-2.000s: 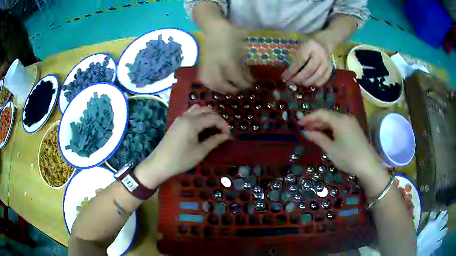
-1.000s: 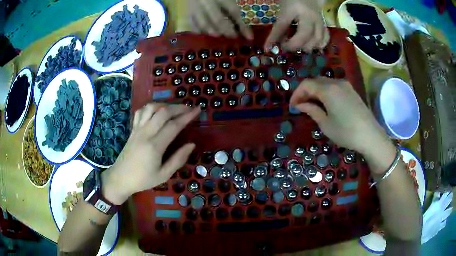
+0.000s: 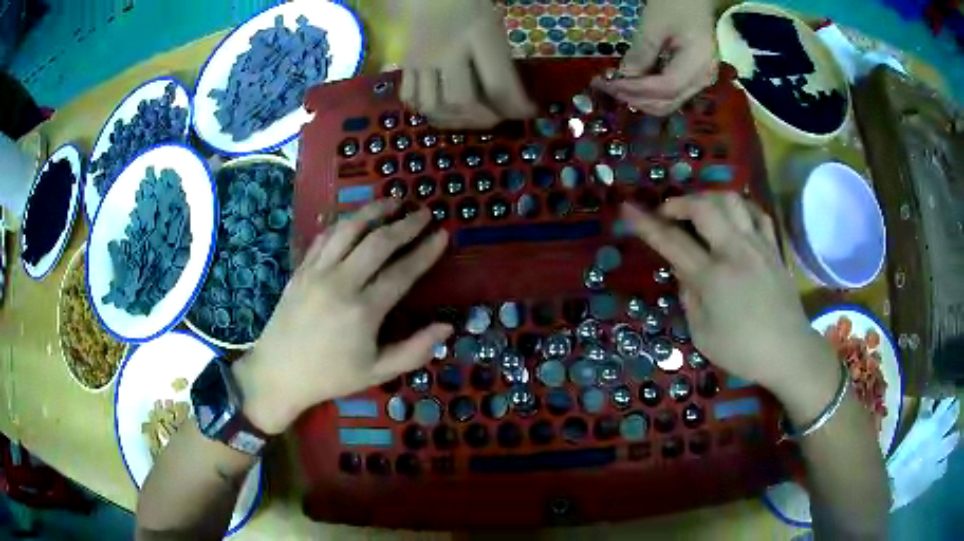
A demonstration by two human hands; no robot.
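The dark-red keycap tray (image 3: 507, 505) lies in front of me with two keyboard-shaped fields of holes. Shiny and grey-green round keycaps (image 3: 557, 343) are seated or loose on it. A dark-blue spacebar keycap (image 3: 529, 234) lies in the upper field's long slot. My left hand (image 3: 344, 306) is spread over the tray's left part, fingertips at the upper field's lower left. My right hand (image 3: 729, 285) rests over the right part, fingers apart, fingertips near the right end of the upper field's bottom rows. No keycap shows held in either hand; what lies under the fingertips is hidden.
Opposite, a coworker's two hands (image 3: 661, 69) work at the upper field. Plates of teal (image 3: 153, 243) and blue-grey modifier keycaps (image 3: 273, 76) stand left. At right are black keycaps (image 3: 788, 74), a white-lilac bowl (image 3: 840, 224), orange keycaps (image 3: 858, 359), a white glove (image 3: 922, 449) and a brown box (image 3: 920, 211).
My right hand's fingers have spread from a bent, closed pose. My left hand has stayed near the upper field's lower left. The coworker's hands have moved further over the upper field.
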